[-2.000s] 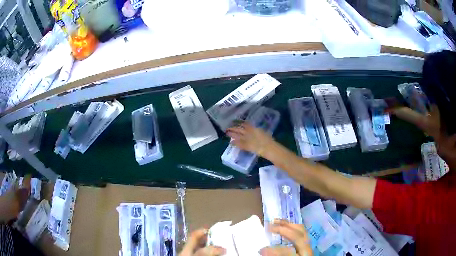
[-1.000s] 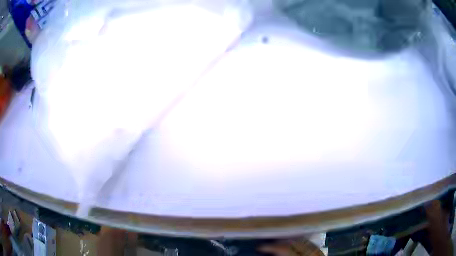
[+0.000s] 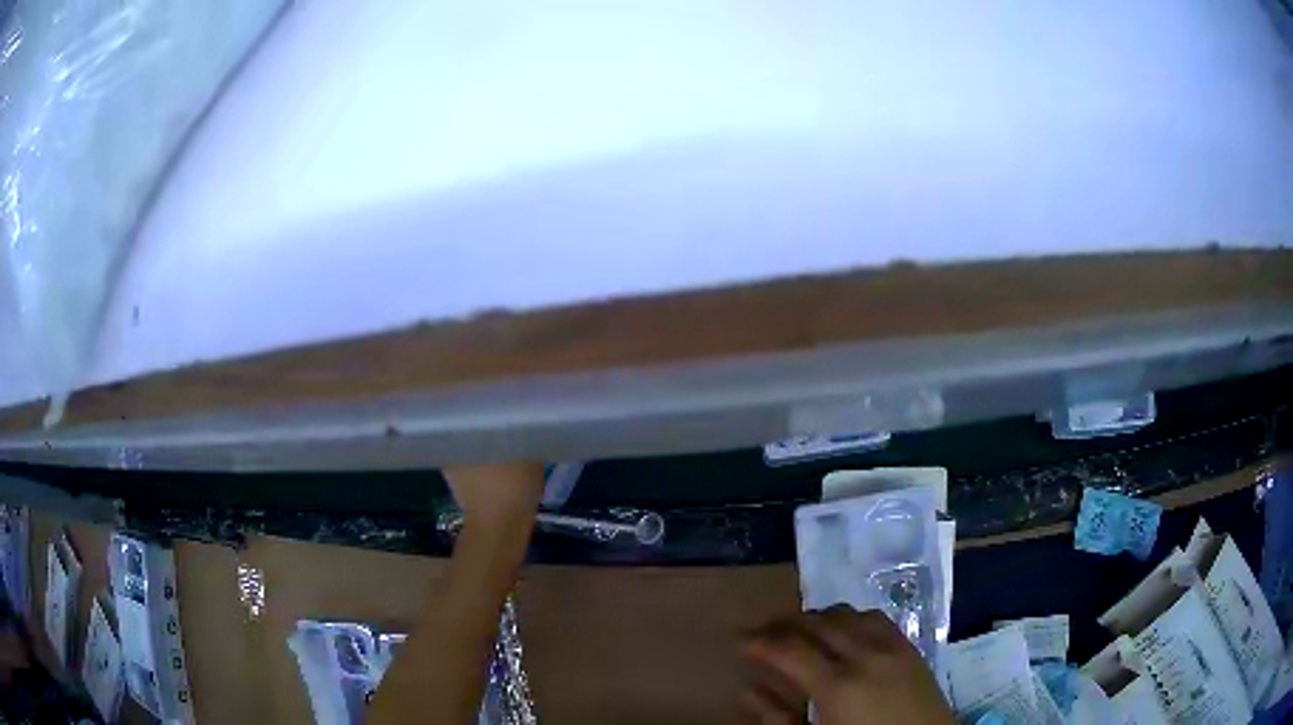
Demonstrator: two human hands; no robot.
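My left hand [image 3: 494, 489] reaches over the green belt at centre-left. The shelf edge hides its fingers, so its grip cannot be told. A small part of a tray [image 3: 563, 483] shows beside it. My right hand [image 3: 844, 666] is blurred at the bottom, over the lower end of a translucent white blister tray [image 3: 865, 545]; whether it grips the tray cannot be told. A white carton [image 3: 886, 482] shows behind this tray. Another blister tray [image 3: 333, 663] lies on the cardboard, partly behind my left forearm. A long slim bagged accessory [image 3: 603, 527] lies at the belt's near edge.
A white shelf with a wooden edge [image 3: 709, 319] fills the upper view and covers most of the belt. Light-blue packets [image 3: 1117, 523], leaflets [image 3: 993, 666] and cartons [image 3: 1205, 637] lie at right. A printed carton or tray [image 3: 149, 623] stands at left.
The view has swung up over the shelf and partly back down. My hands, holding white pieces together two seconds ago, are now apart: left at the belt, right at the tray.
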